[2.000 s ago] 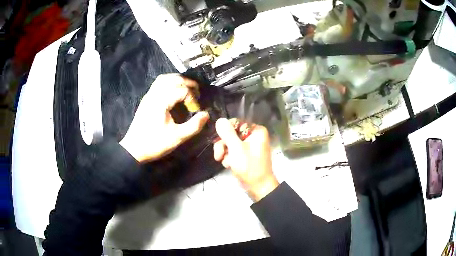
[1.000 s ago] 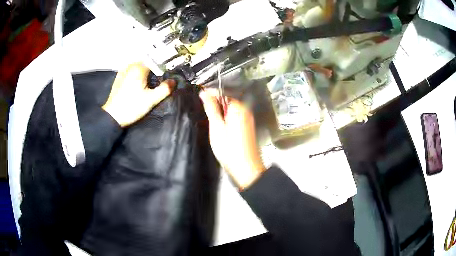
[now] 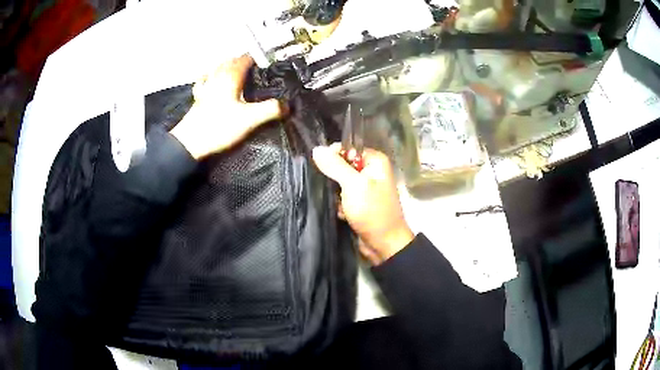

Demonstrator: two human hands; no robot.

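A large black backpack piece with a mesh panel (image 3: 224, 231) lies on the white table in front of me. Its upper edge is bunched beside the sewing machine (image 3: 347, 65). My left hand (image 3: 224, 115) grips that bunched upper edge between thumb and fingers. My right hand (image 3: 369, 195) holds red-handled thread snips (image 3: 353, 153) just right of the bag, with the blades pointing up and apart from the fabric.
A yellowish box of whitish-grey pieces (image 3: 443, 134) stands right of my right hand. A black strip (image 3: 514, 42) with a green end crosses the machine. A pale strip (image 3: 127, 130) hangs over the bag's left part. A dark phone-like object (image 3: 627, 224) lies far right.
The bag has turned from a dark bunch so its mesh panel lies spread towards me. My left hand still grips its upper edge. The snips have moved slightly away from the fabric.
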